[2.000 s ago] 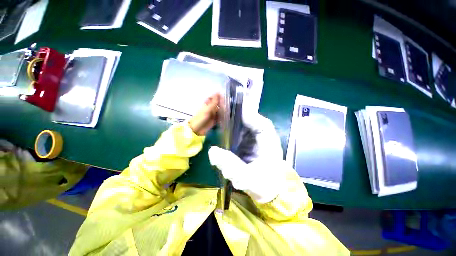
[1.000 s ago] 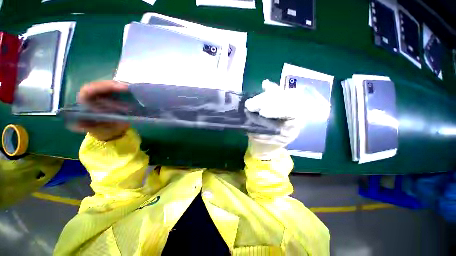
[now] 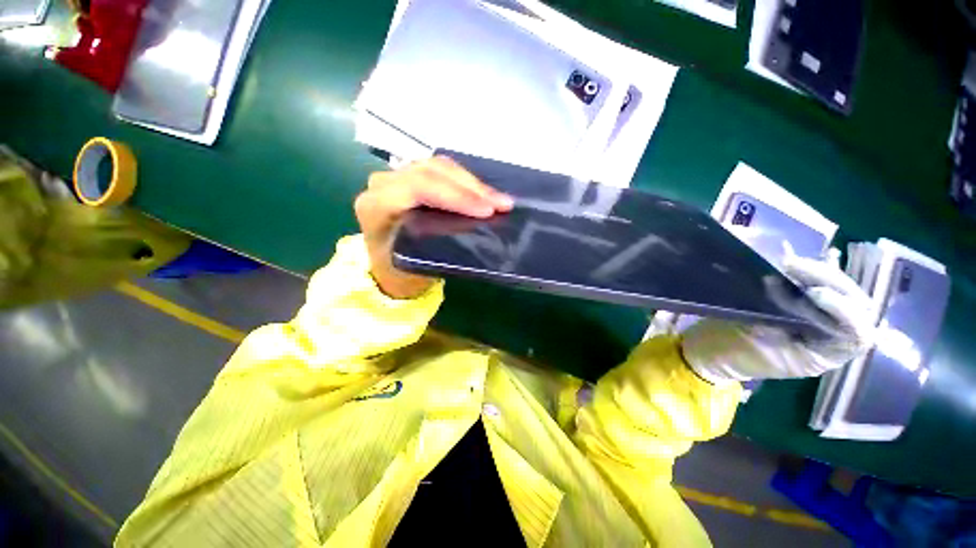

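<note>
A tablet back cover is held tilted above the near edge of the bench, its glossy surface dark with light reflections. My left hand, bare, grips its left end, fingers on top. My right hand, in a white glove, holds its right end. Behind it, silver covers with a camera corner lie stacked on white sheets, partly hidden by the held cover. Whether film lies on the held cover I cannot tell.
The green bench holds a yellow tape roll, a red object, a silver cover at the left, stacked covers at the right, and a dark cover at the far side. Another person's yellow sleeve is at the left.
The cover was upright and edge-on, then turned lengthwise; now its broad dark surface shows, sloping down to the right. Both hands grip its ends. The view has shifted and turned.
</note>
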